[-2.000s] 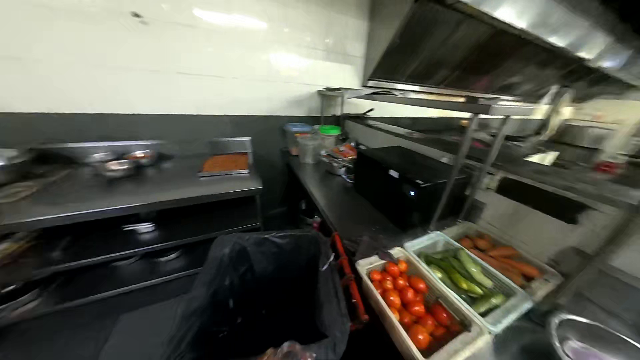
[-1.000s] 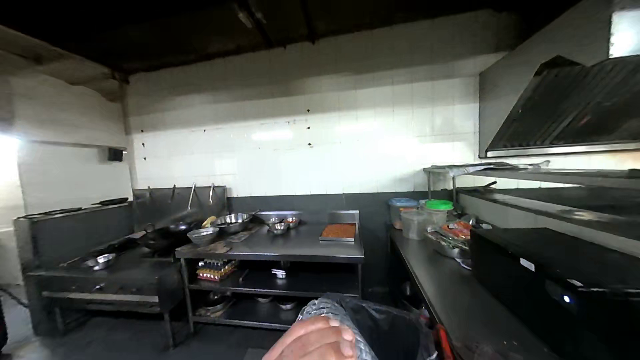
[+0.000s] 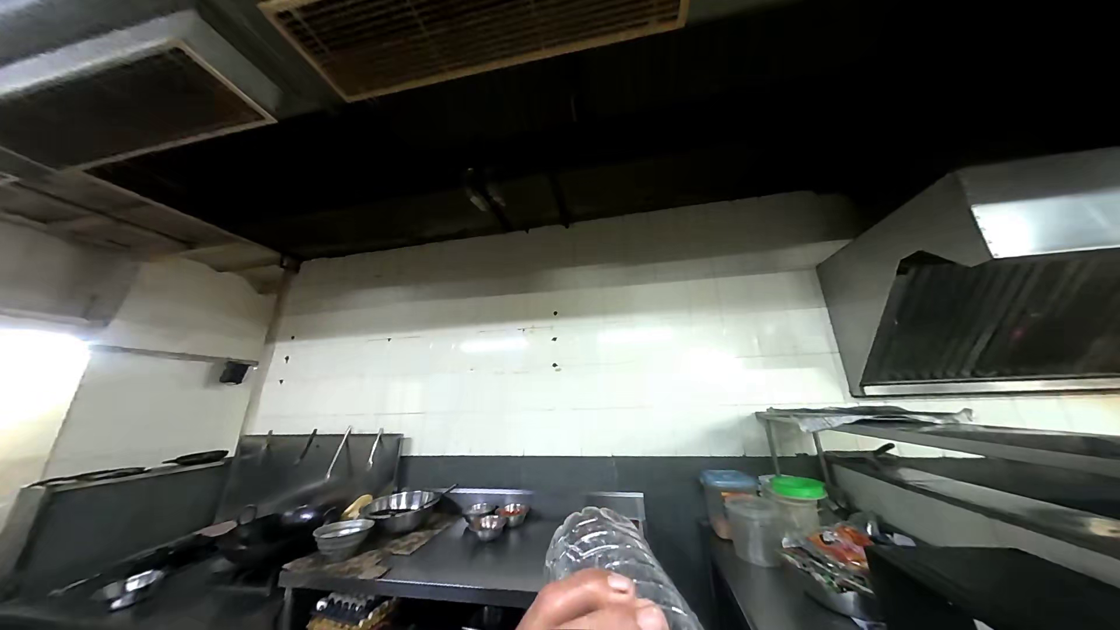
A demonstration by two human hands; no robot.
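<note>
At the bottom centre of the head view is my left hand (image 3: 591, 604), its fingers curled round a clear ribbed plastic bottle (image 3: 604, 542). The bottle's rounded end points up and away, and its lower part is cut off by the frame edge. Knuckles lie toward the left and fingertips toward the right. My right hand is out of view. Beyond the bottle stands a dark metal worktable (image 3: 472, 560) with small steel bowls (image 3: 487, 525) on it.
On the left, a cooking range (image 3: 157, 595) carries a black wok (image 3: 254, 538); a large steel bowl (image 3: 402, 510) stands nearby. At right, plastic tubs, one with a green lid (image 3: 798, 487), stand by a black appliance (image 3: 989, 586) below metal shelves (image 3: 971, 433) and an extractor hood (image 3: 997, 315).
The view has tilted far up. Two seconds ago it showed a black-lined bin and crates of tomatoes, cucumbers and carrots. My left hand came into view one second ago, at the bottle.
</note>
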